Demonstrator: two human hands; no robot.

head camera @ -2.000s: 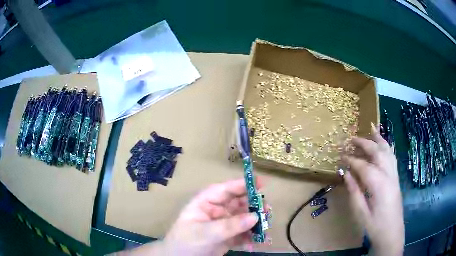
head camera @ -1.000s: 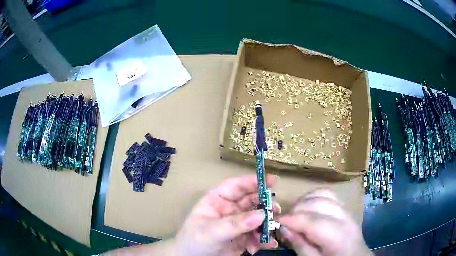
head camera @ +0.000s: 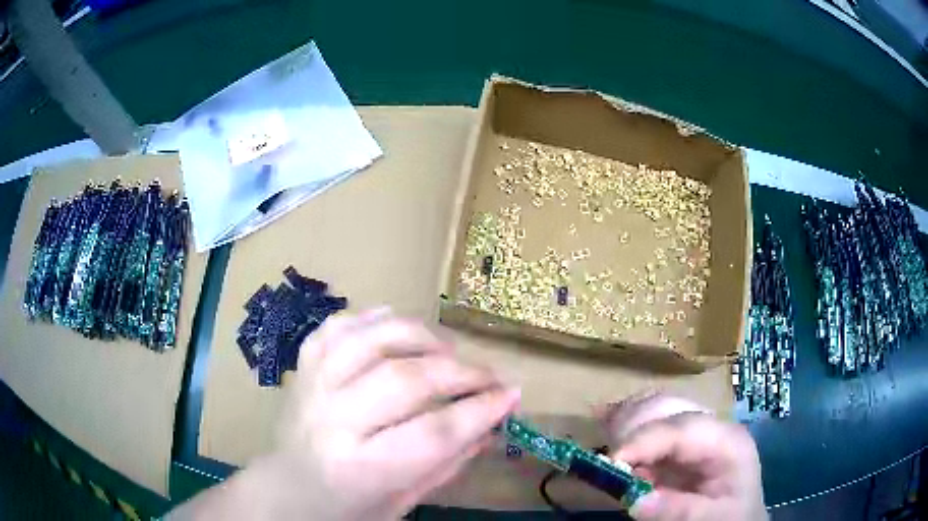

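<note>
A green pen circuit board unit [head camera: 555, 453] is held low in front of me, tilted down to the right, with a dark rectangle near its right end. My left hand [head camera: 392, 407] covers its far part. My right hand [head camera: 687, 458] grips its near end between thumb and fingers, beside a small white part. The black test lead [head camera: 549, 494] shows partly below the board. A small dark piece [head camera: 513, 450] lies under the board.
A cardboard box [head camera: 590, 339] of small gold-tan parts stands centre-right. A pile of dark rectangular pieces [head camera: 275, 326] lies left, partly behind my left hand. Unit stacks lie left [head camera: 107, 265] and right [head camera: 865, 280]. A plastic bag [head camera: 275, 153] lies upper left.
The board has turned from upright to slanting down to the right. My left hand has moved up over its far part; my right hand has closed on the end near the white part.
</note>
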